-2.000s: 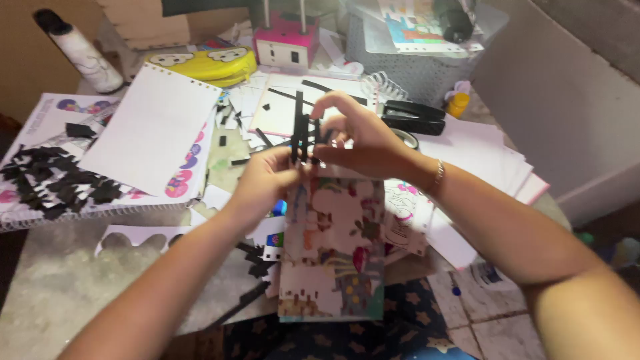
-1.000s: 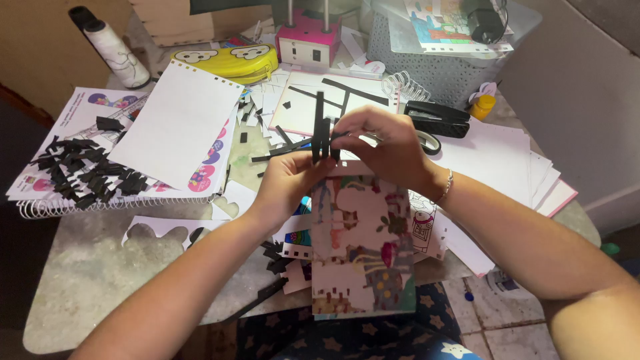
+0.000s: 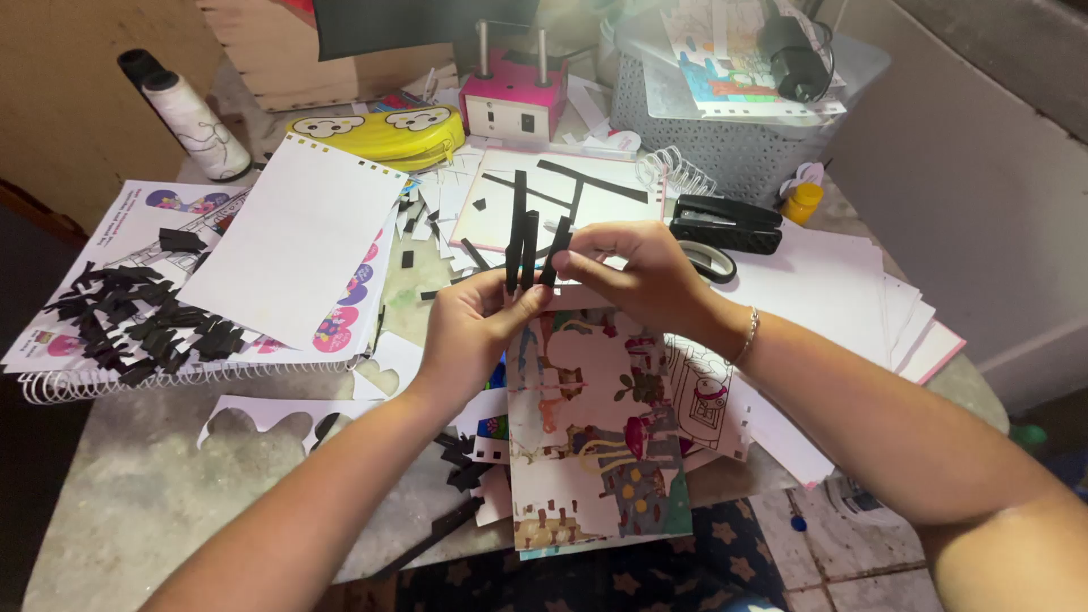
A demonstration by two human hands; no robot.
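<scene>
Several narrow black strips [image 3: 519, 225] stand upright between my hands at the top edge of a colourfully painted sheet [image 3: 595, 433]. My left hand [image 3: 484, 319] pinches the lower ends of the strips between thumb and fingers. My right hand [image 3: 633, 268] has its thumb and fingers on the rightmost strip [image 3: 557, 249], which leans slightly to the right. More black strips [image 3: 592, 180] lie on a pink-edged white sheet [image 3: 476, 212] behind my hands. What lies under my fingers is hidden.
Cut black pieces [image 3: 153, 319] are heaped on a spiral notebook [image 3: 102, 246] at left, beside a white punched sheet [image 3: 297, 238]. A yellow pencil case [image 3: 382, 140], pink-and-white device [image 3: 514, 98], grey basket [image 3: 705, 136], black stapler [image 3: 727, 223], tape roll [image 3: 710, 259] and yellow-capped bottle [image 3: 801, 202] stand around.
The rightmost strip now stands apart from the others at my right fingertips; one second ago the strips were close together. The left hand still holds the strips.
</scene>
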